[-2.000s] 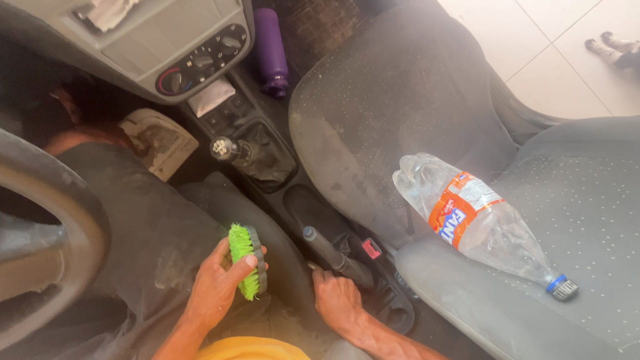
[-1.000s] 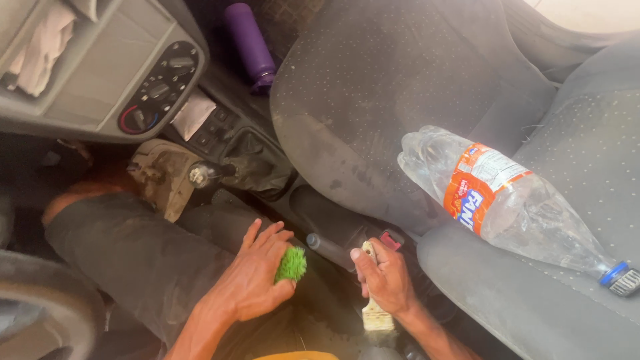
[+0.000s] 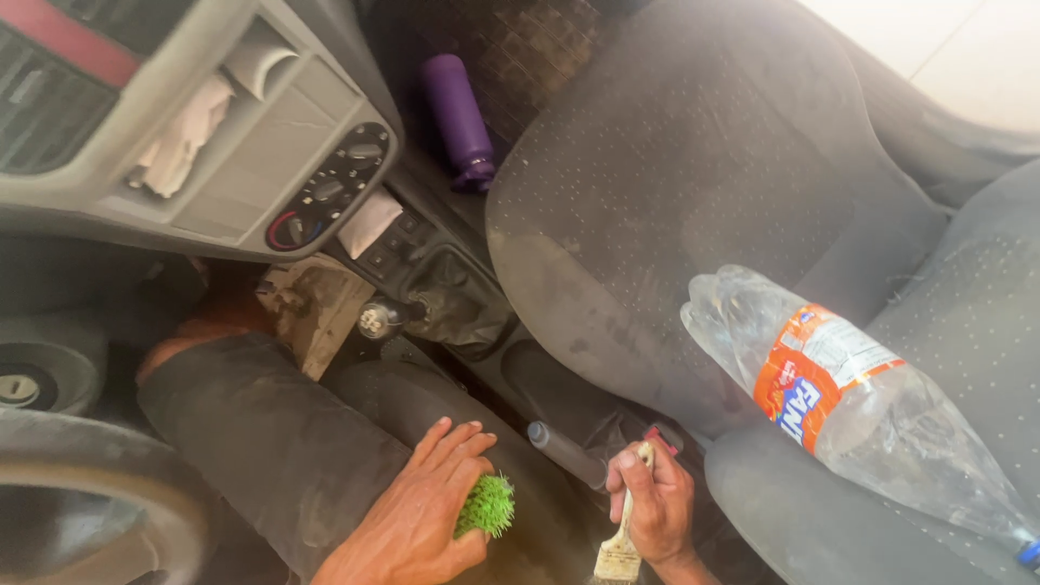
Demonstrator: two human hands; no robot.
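My left hand holds a scrub brush with green bristles, over the edge of the driver's seat beside my leg. The bristles face right. My right hand grips a paintbrush with a pale, worn handle, its bristle end pointing down at the bottom edge of the view. The handbrake lever lies between my hands, its rear part hidden behind the right one. A red seat-belt buckle shows just above my right hand. The gear lever knob stands farther forward.
A clear plastic Fanta bottle lies on the passenger seat. A purple bottle rests in the passenger footwell. At left is the steering wheel. Crumpled paper or cloth fills a dashboard slot.
The paintbrush has come into sight in my right hand, which was low by the handbrake at first. My left hand has turned its back upward over the green brush. The view has shifted closer to the dashboard.
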